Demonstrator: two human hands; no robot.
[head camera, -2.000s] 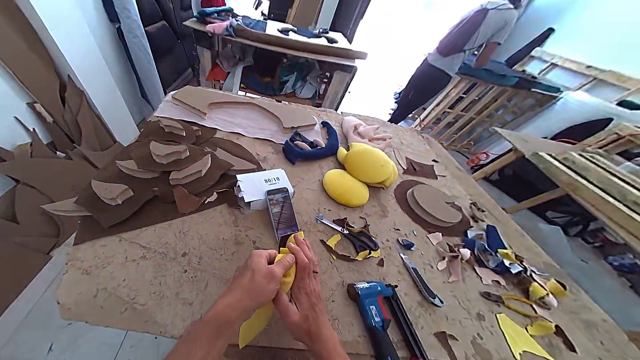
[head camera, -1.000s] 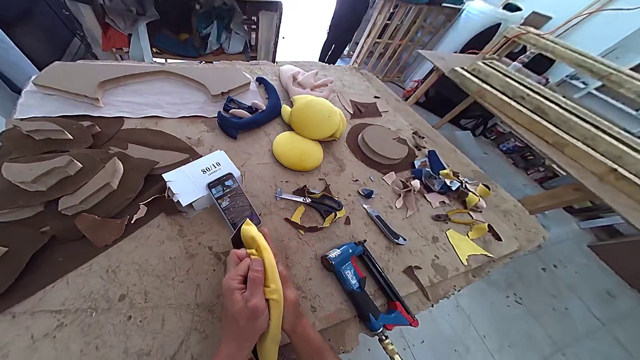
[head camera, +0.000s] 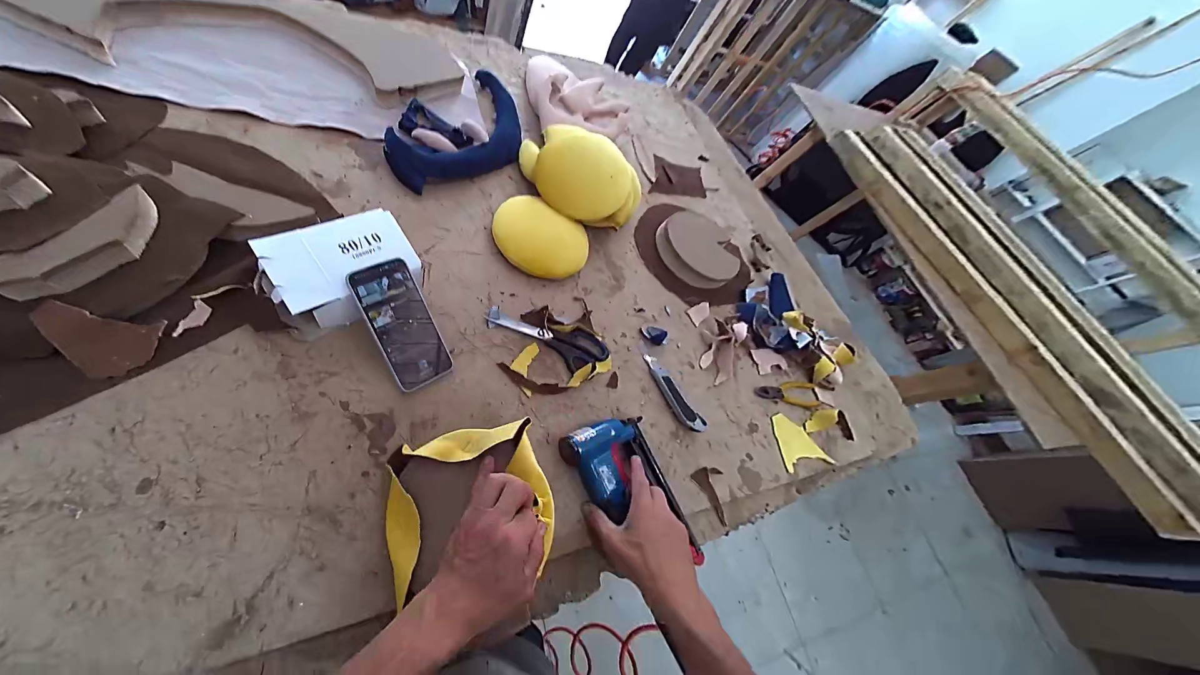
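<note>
A brown panel with yellow fabric edges (head camera: 436, 492) lies at the near edge of the workbench, its dark side up. My left hand (head camera: 492, 539) presses on it and pinches its right yellow edge. Just to the right, my right hand (head camera: 647, 534) is around the handle of a blue pneumatic stapler (head camera: 600, 455), which lies on the bench. Beyond them are black-handled scissors (head camera: 577, 347) among fabric scraps and a utility knife (head camera: 673, 392). A smartphone (head camera: 400, 323) leans on white cards (head camera: 328, 258) bearing print.
Yellow padded pieces (head camera: 581, 178) and a blue curved padded piece (head camera: 459, 164) lie farther back. Brown fabric and foam pieces (head camera: 94, 234) cover the left. Pliers (head camera: 797, 394) and scraps are at right, near a wooden frame (head camera: 1031, 300). A red coiled hose (head camera: 600, 647) hangs below the bench edge.
The yellow-edged piece, held in both hands a second ago, now lies dark side up on the bench. My right hand has left it and taken hold of the stapler. The view has shifted.
</note>
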